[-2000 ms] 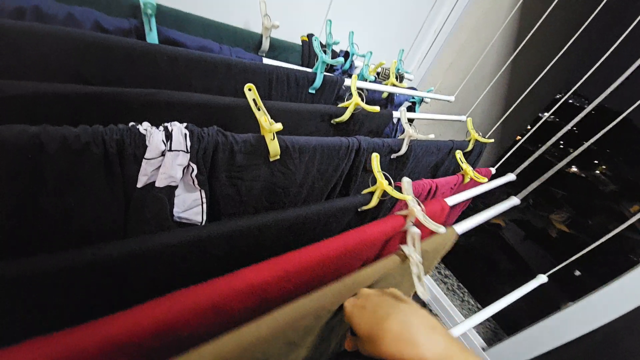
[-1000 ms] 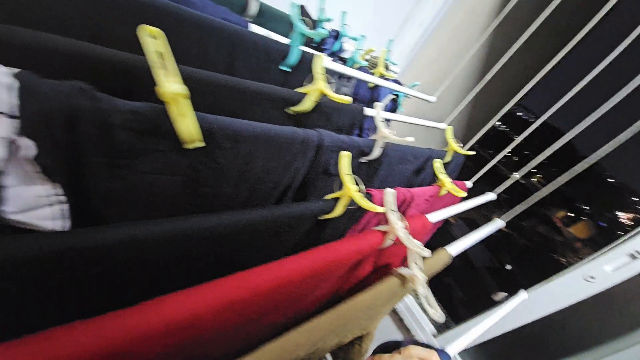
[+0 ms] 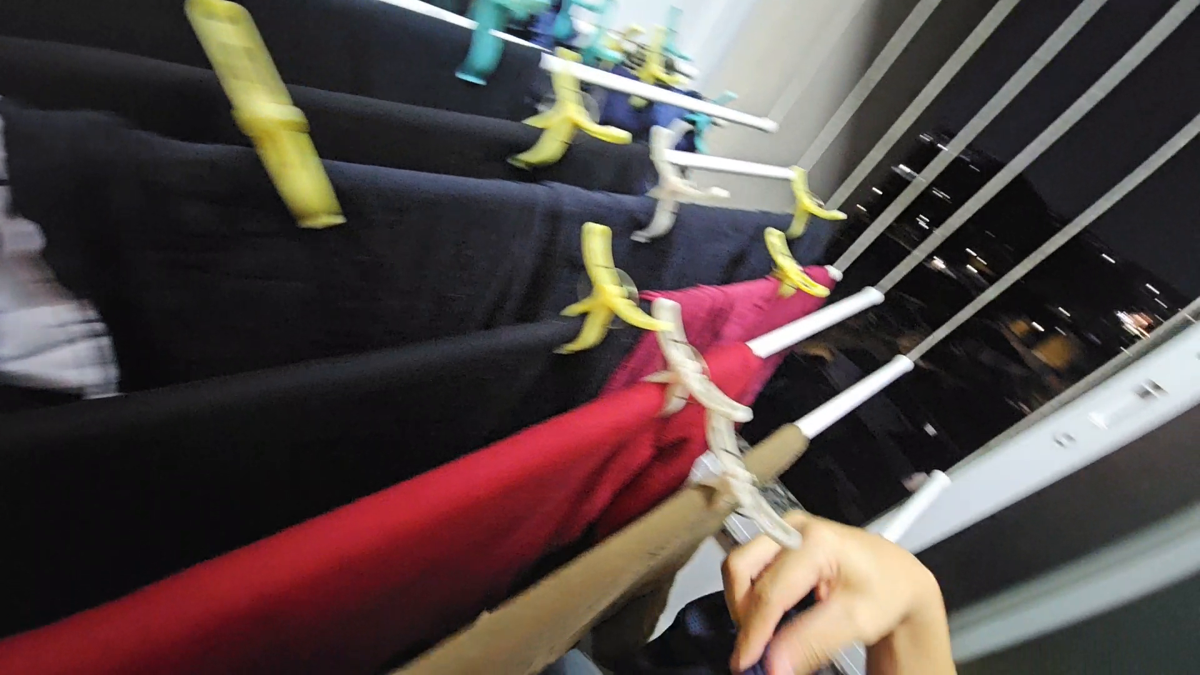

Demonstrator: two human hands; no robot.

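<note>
My right hand [image 3: 848, 586] is at the lower right, fingers curled down around a dark cloth [image 3: 755, 656], mostly hidden below it. The lower tip of an off-white clothespin [image 3: 745, 478] reaches my knuckles; this pin grips the tan cloth [image 3: 600, 581] on its rod. Another off-white clothespin [image 3: 689, 366] sits on the red cloth [image 3: 394, 525] just behind. Yellow clothespins [image 3: 605, 295] hold dark garments [image 3: 422, 225] on the rods farther back. My left hand is not in view.
White drying rods [image 3: 853, 394] run side by side, hung from slanting cords [image 3: 1041, 234]. Teal clothespins [image 3: 483, 42] are at the top. A white window frame [image 3: 1059, 441] lies to the right, with night lights beyond. A white-and-dark patterned cloth [image 3: 56, 328] hangs at left.
My right hand, on the tan cloth two seconds ago and barely visible at the bottom edge one second ago, now shows beneath the off-white clothespin with dark cloth in its fingers. The view has shifted.
</note>
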